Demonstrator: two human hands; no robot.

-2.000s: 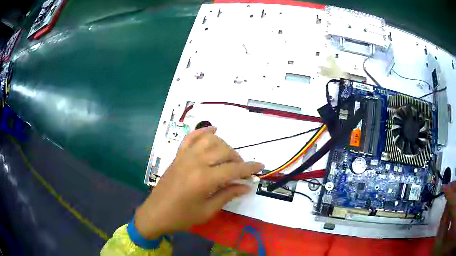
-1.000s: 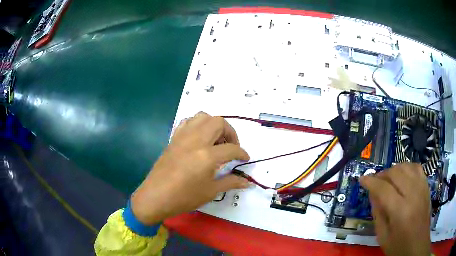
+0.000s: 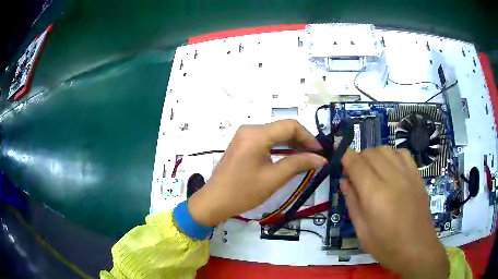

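Note:
The motherboard (image 3: 349,109) lies on the white chassis back plate (image 3: 218,82). A black sleeved cable (image 3: 306,195) runs from the lower panel edge up over the board's left side. The yellow-red-black power cable (image 3: 295,194) curves beside it. My left hand (image 3: 256,169) has its thumb and forefinger closed on dark material, cable or tape, at the board's left edge; the fingers hide which. My right hand (image 3: 385,201) is over the board with its fingertips at the black sleeved cable; its grip is hidden.
The black fan (image 3: 420,139) sits on its heatsink at the right. Black speakers show at the left (image 3: 195,184) and right (image 3: 474,181). Red-orange foam (image 3: 306,271) lies under the unit on the green bench (image 3: 98,125). Another unit (image 3: 31,62) is at the upper left.
My left hand has moved right from the thin wires to the cables at the board's left edge. My right hand has moved up and left to meet it. The view has shifted right.

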